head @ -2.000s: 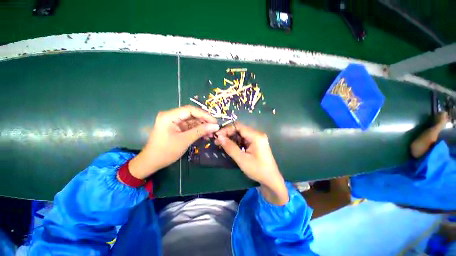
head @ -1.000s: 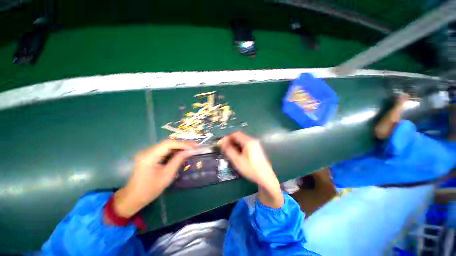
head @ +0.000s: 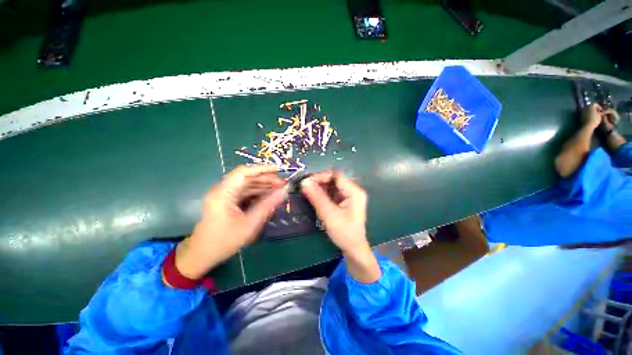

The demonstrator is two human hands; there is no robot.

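A black phone unit lies flat on the green bench under my hands, with a few small pale and orange marks on it. My left hand and my right hand meet above its far edge, thumbs and index fingers pinched close together. A tiny dark and pale piece, perhaps a small flex cable, shows between the fingertips; it is too small and blurred to name surely. A loose heap of small flex cables in white and yellow-orange lies just beyond my fingertips.
A blue parts bin with tan strips stands to the right of the heap. Other phones lie on the green conveyor belt behind the white edge strip. Another person's hands work at the far right. A brown cardboard box is below the bench.
The view swung and came back. My right hand lifted from beside the phone's right end, and both hands are again pinched together over its far edge.
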